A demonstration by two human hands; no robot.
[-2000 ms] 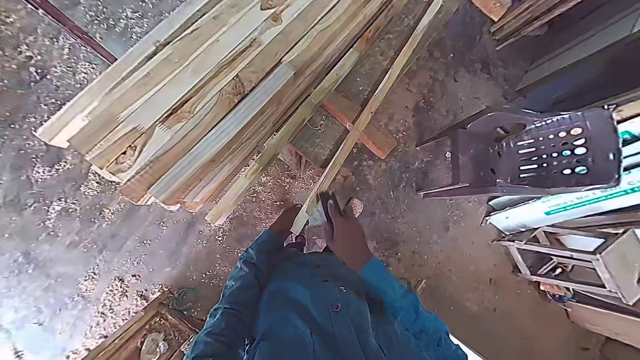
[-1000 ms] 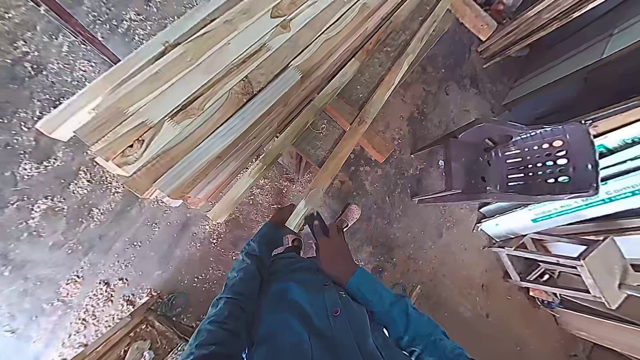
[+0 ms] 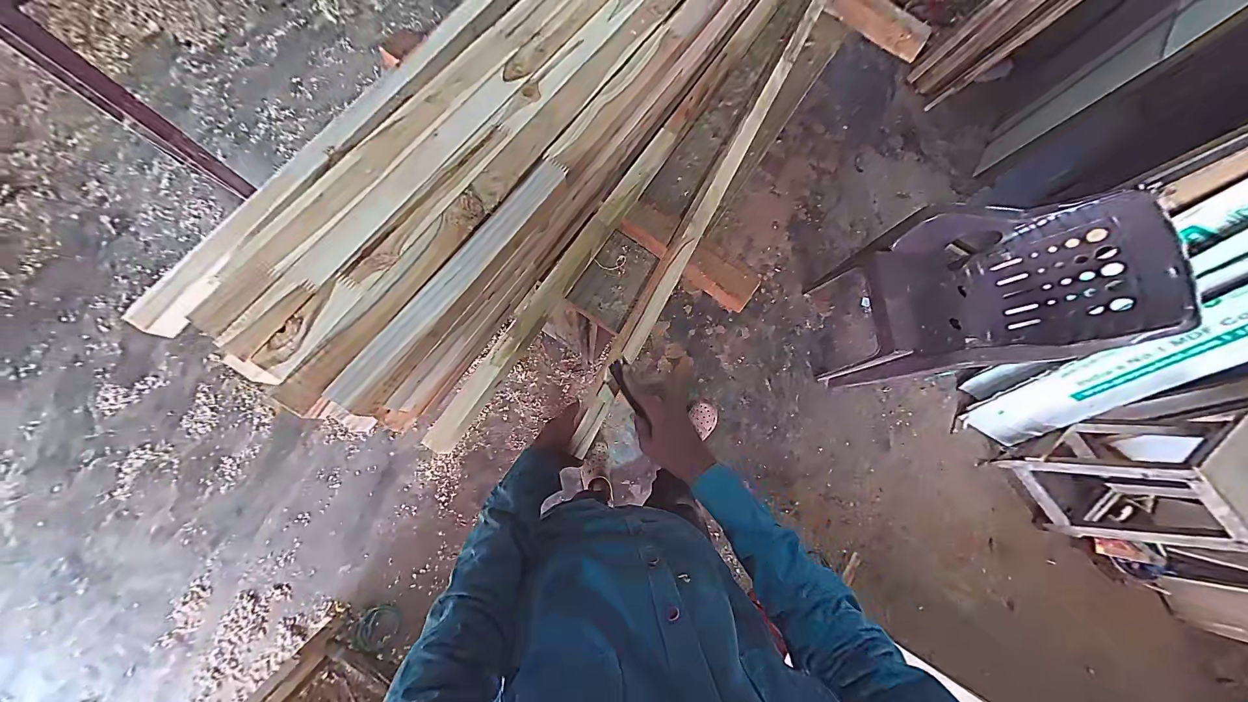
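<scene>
A long wooden strip [image 3: 704, 210] runs from the upper right down to my body. My left hand [image 3: 559, 432] is closed around its near end. My right hand [image 3: 670, 427] is at the strip's right side, shut on a dark tool [image 3: 629, 387] whose tip lies against the wood; its exact kind cannot be told. Left of the strip lies a stack of wooden planks [image 3: 419, 210], with a single narrow board [image 3: 546, 292] along its right edge. An orange-brown wood block [image 3: 721, 278] lies crosswise beneath the strip.
A dark plastic chair [image 3: 1053, 283] lies at the right, beside white printed boards [image 3: 1131, 375] and a small wooden frame [image 3: 1121, 478]. Wood shavings [image 3: 244, 634] cover parts of the floor. More lumber [image 3: 994, 44] rests at the upper right, and wooden pieces [image 3: 307, 658] at the lower left.
The held strip has changed its tilt, showing a wide face one second ago and a narrower face with a dark side now. Both hands remain near its close end.
</scene>
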